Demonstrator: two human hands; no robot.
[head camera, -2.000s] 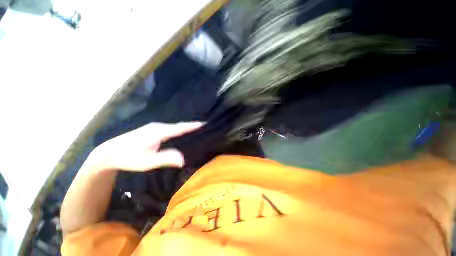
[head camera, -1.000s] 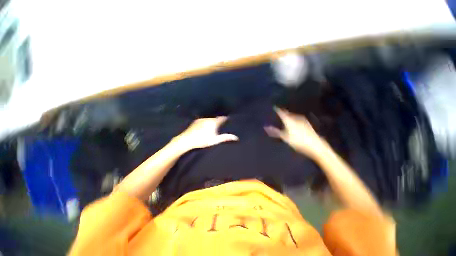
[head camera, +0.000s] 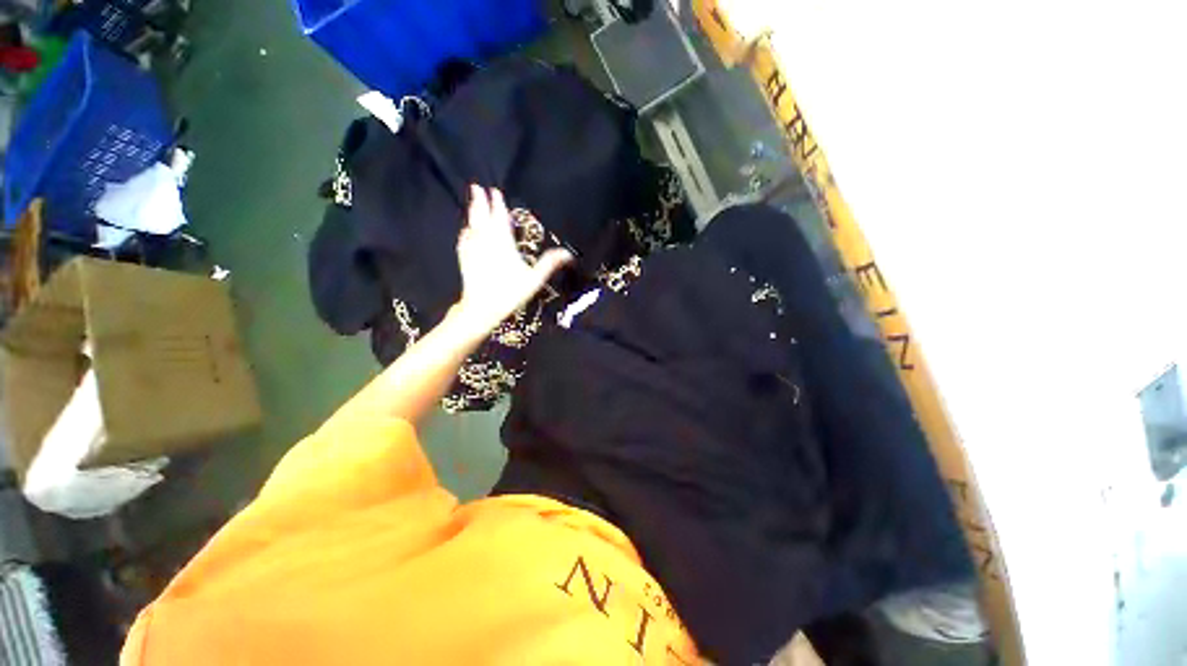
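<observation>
Black garments with cream-gold embroidery (head camera: 482, 377) are heaped left of my lap. My left hand (head camera: 501, 260) lies over this heap, fingers extended and thumb apart, with no clear grip on the cloth. Plain black cloth (head camera: 651, 429) covers my lap, and a small white tag (head camera: 578, 307) shows between it and the heap. A small skin-toned patch at the bottom edge may be part of my right hand or arm; the rest is hidden or out of the picture.
The white table (head camera: 1041, 260) with its marked edge (head camera: 866, 280) runs along the right. A blue bin (head camera: 430, 46) stands behind the heap. Another blue bin (head camera: 85, 143) and an open cardboard box (head camera: 169, 364) stand on the green floor at left. A grey pedal-like plate (head camera: 647, 61) is under the table.
The view has swung left from the lap and table to the heap and floor. My left hand has moved from the lap cloth onto the heap. My right hand has dropped out of clear view.
</observation>
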